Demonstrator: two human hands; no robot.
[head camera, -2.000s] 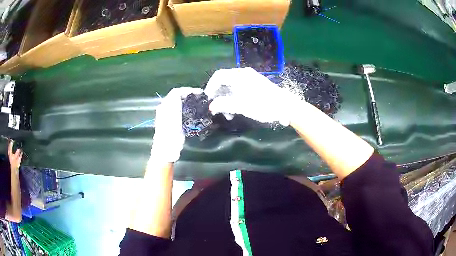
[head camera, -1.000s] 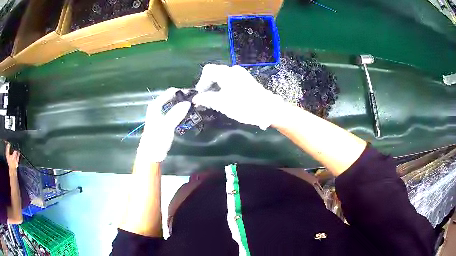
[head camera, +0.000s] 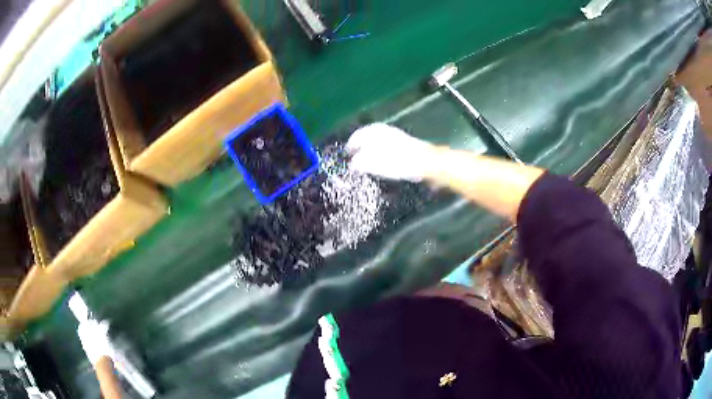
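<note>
My right hand (head camera: 389, 153), in a white glove, is at the upper right part of the heap, fingers bent together; anything between the fingertips is hidden. The heap has dark pieces (head camera: 273, 241) on its left, a bright silver pile (head camera: 355, 206) in the middle and more black parts (head camera: 406, 195) at the right. My left hand (head camera: 95, 339), also gloved, is small and blurred at the lower left, beside a pale silver bar (head camera: 134, 378); its grip is unclear. The blue bin (head camera: 311, 169) of black parts stands behind the heap.
Open cardboard cartons (head camera: 211, 113) stand at the left and upper left. A hammer (head camera: 478, 117) lies right of the heap on the green sheeting (head camera: 375, 70). A silver profile end with blue cord (head camera: 308, 19) is at the top. Plastic-wrapped material (head camera: 663, 187) is at the right.
The view has turned and tilted. My hands, together in front of me before, are now far apart: the right at the heap, the left at the far lower left.
</note>
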